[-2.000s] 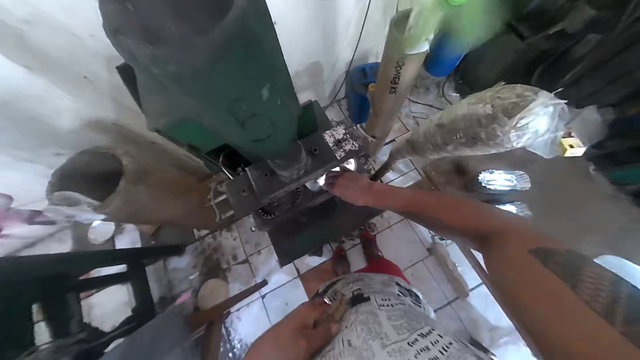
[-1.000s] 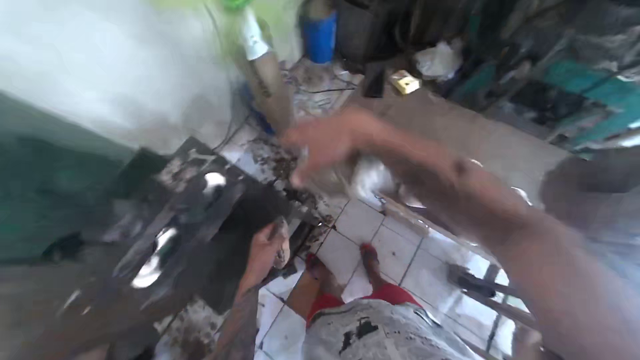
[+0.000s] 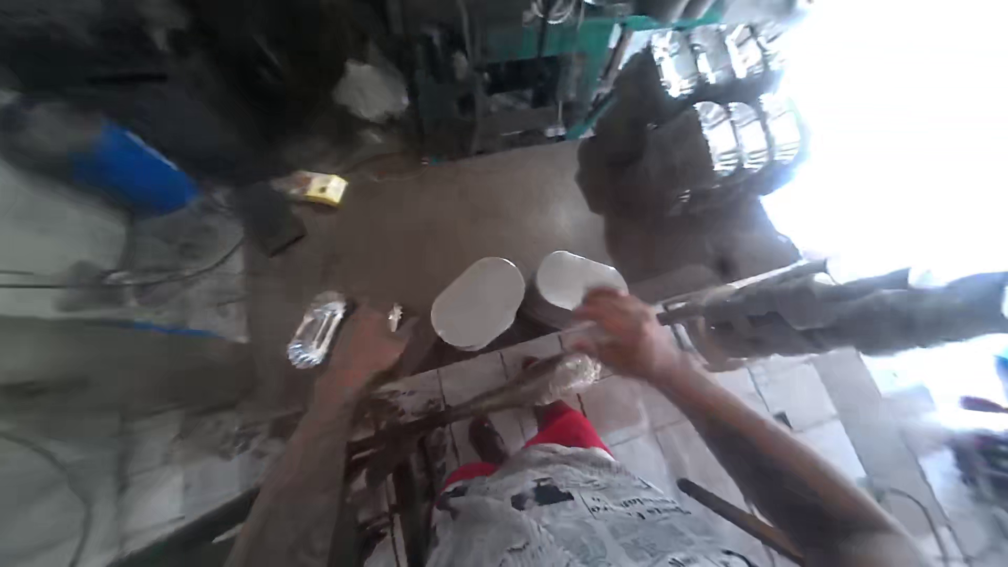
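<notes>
My left hand (image 3: 366, 342) is over the near left part of the brown tabletop, just right of a shiny, ribbed metal piece (image 3: 316, 329); a small shiny bit shows at its fingers, and blur hides its grip. My right hand (image 3: 622, 331) is at the near edge of a white-topped oval stack (image 3: 579, 279), fingers bent; whether they grip it cannot be told. Between the hands lies another white oval piece (image 3: 478, 303). Below my right hand, a plastic-wrapped roll (image 3: 551, 382) slants along the table's near side.
The brown tabletop (image 3: 472, 205) carries a yellow box (image 3: 324, 189) at its far left. Stacks of shiny metal pieces (image 3: 736, 138) stand at the far right. A blue container (image 3: 134, 169) is at the left. White floor tiles and a dark bar (image 3: 736, 520) lie near my legs.
The view has swung right from the green machine to the brown table. My right hand, earlier at the machine, is now by the white oval stack; my left hand is over the table.
</notes>
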